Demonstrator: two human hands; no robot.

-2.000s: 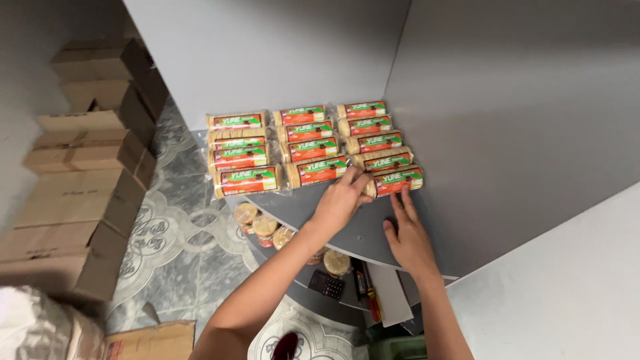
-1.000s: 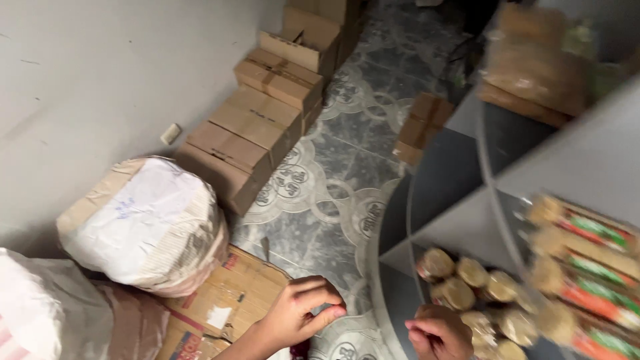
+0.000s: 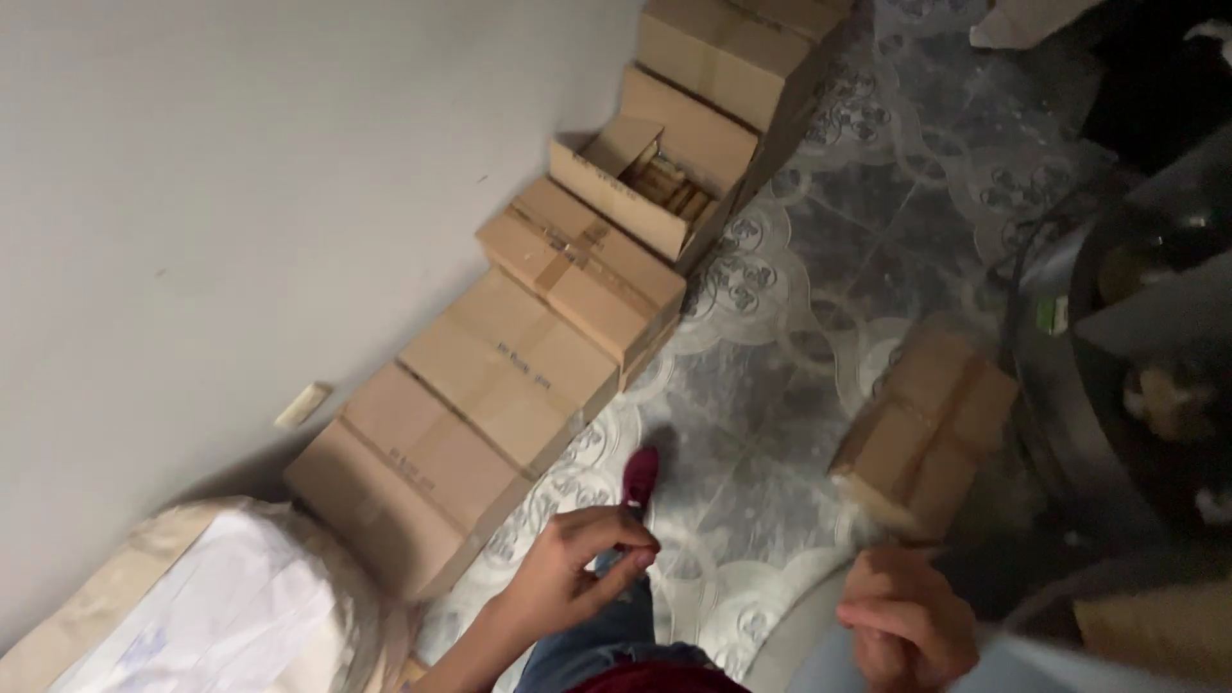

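Observation:
My left hand (image 3: 587,563) is raised in front of my body at the lower middle, its fingers curled with a gap to the thumb and nothing between them. To its right, my right hand (image 3: 905,611) is loosely curled near the curved shelf; no object shows in it. Beyond my hands, an opened cardboard box (image 3: 621,207) holds several packed items I cannot make out. A taped cardboard box (image 3: 582,269) is on its near side, in the row along the wall. A smaller cardboard box (image 3: 929,433), blurred, lies on the floor ahead of my right hand.
More closed cardboard boxes (image 3: 510,361) line the wall. A large wrapped bundle (image 3: 231,606) stands at the lower left. Dark curved shelving (image 3: 1068,385) holding blurred items is at the right. My shoe (image 3: 641,476) is on the patterned tile floor (image 3: 760,385).
Two seconds ago both my hands were at the rows of labelled packages on the grey shelf; they have left them. The view has swung left to the boxes and floor.

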